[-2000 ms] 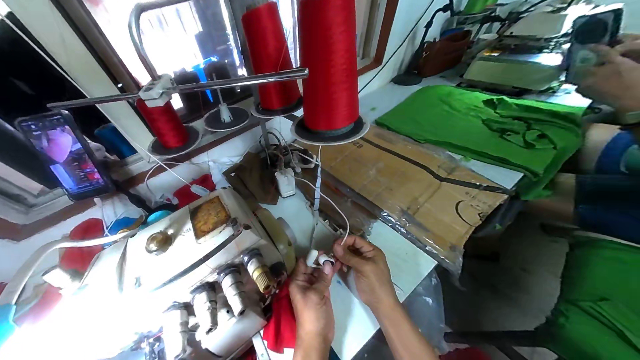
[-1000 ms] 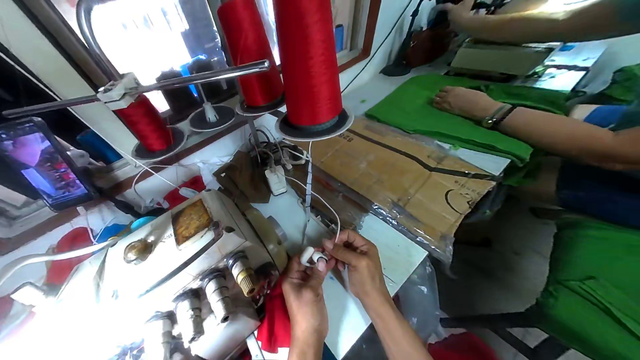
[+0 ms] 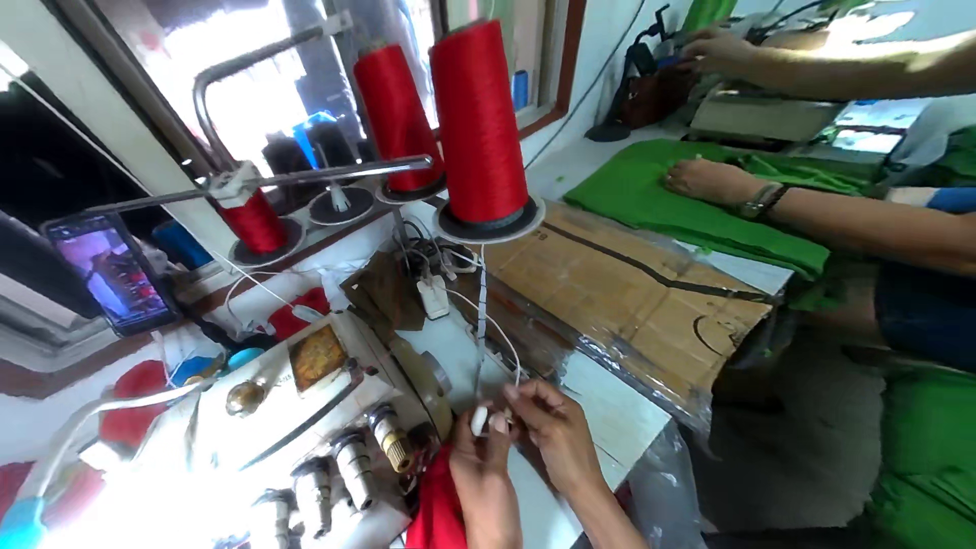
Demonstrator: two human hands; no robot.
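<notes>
My left hand (image 3: 484,465) holds a small white plastic piece (image 3: 479,421) between thumb and fingers; its exact kind is unclear. Close beside it on the right, my right hand (image 3: 553,435) pinches the lower end of a white cord (image 3: 499,328), which curves up toward a white plug or adapter (image 3: 434,296) on the table. Both hands are just right of a white sewing machine head (image 3: 221,404) with several tension knobs. Red fabric (image 3: 438,507) lies under and left of my left hand. Large red thread cones (image 3: 480,122) stand on a rack above.
A cardboard sheet (image 3: 633,297) under clear plastic lies to the right. Beyond it, a person's hand (image 3: 713,181) rests on green fabric (image 3: 633,183); their other arm reaches farther back. A lit phone (image 3: 112,272) is mounted at left. A metal rod (image 3: 335,174) crosses above the machine.
The other person's arms have come in over the green fabric and the far equipment; two seconds ago they held a phone-like device at upper right. My hands stay together at the white piece and cord.
</notes>
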